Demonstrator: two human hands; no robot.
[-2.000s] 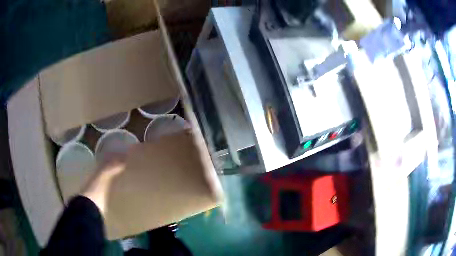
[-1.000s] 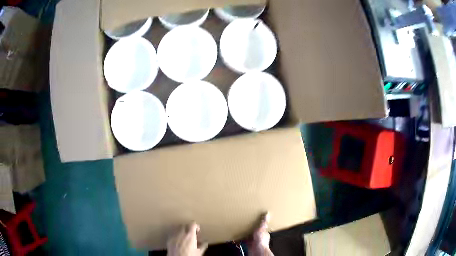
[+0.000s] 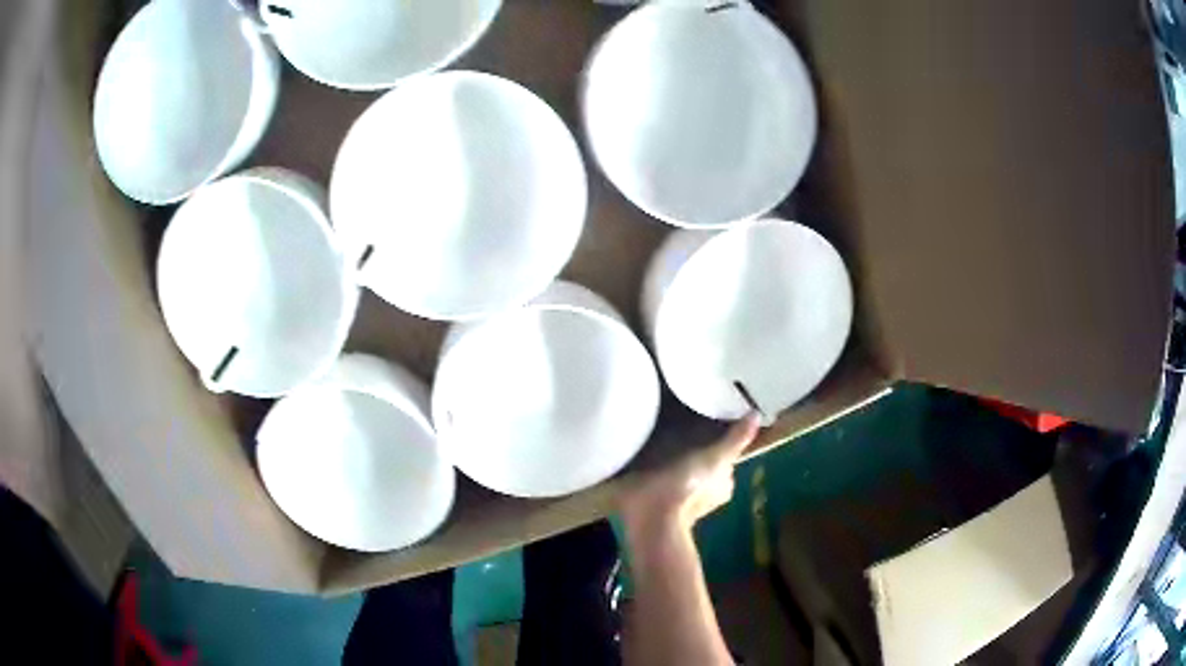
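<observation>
A large open carton (image 3: 195,546) fills most of the view, tilted. White plastic shells (image 3: 458,195) stand in rows inside it, open side up, several with a short dark slot near the rim. My right hand (image 3: 687,484) is at the carton's front edge and grips it, a fingertip close to the rim of the front right shell (image 3: 754,319). Its fingers are partly hidden behind the edge. A dark sleeve and a blurred skin-toned patch show at the left edge; my left hand itself cannot be made out.
A carton flap (image 3: 1001,195) stands out at the right. Part of the red stool (image 3: 1027,414) shows below it. Another carton (image 3: 975,572) is at the lower right. My legs and the green floor (image 3: 488,605) show below the carton.
The carton now appears larger, nearer and tilted. The front flap no longer shows spread towards me. My right hand has moved to the carton's front edge; my left hand has left the flap.
</observation>
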